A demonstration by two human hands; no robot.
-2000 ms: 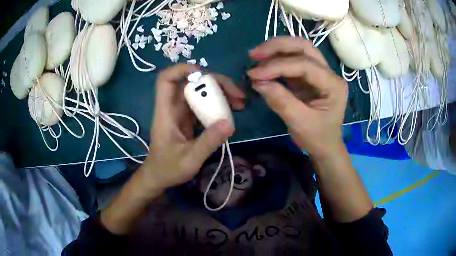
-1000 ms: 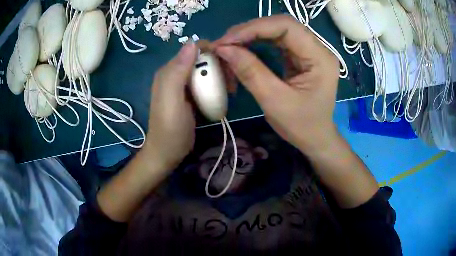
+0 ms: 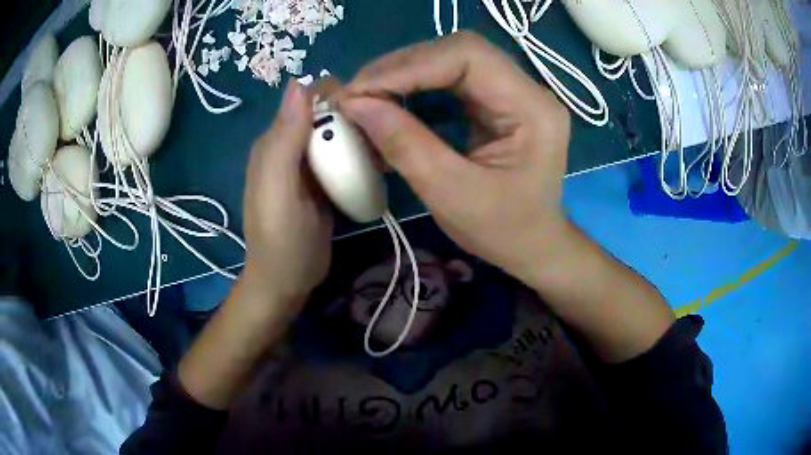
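Observation:
A cream oval device is held upright over the bench's front edge, its slot and round dark hole facing me near the top. My left hand grips it from the left. My right hand has its thumb and index finger pinched at the device's top end, by a small white port cover. Whether the fingers hold the cover or only touch it is unclear. A thin cord loop hangs from the device's lower end.
Loose port covers lie scattered on the dark green bench. More corded devices are piled at the left. Another pile of devices lies at the upper right, cords hanging over a white sheet. Blue floor shows at the right.
My right hand has come from the right to the device's top end and stays pinched there. The device has shifted slightly left and tilted. The view has shifted a little.

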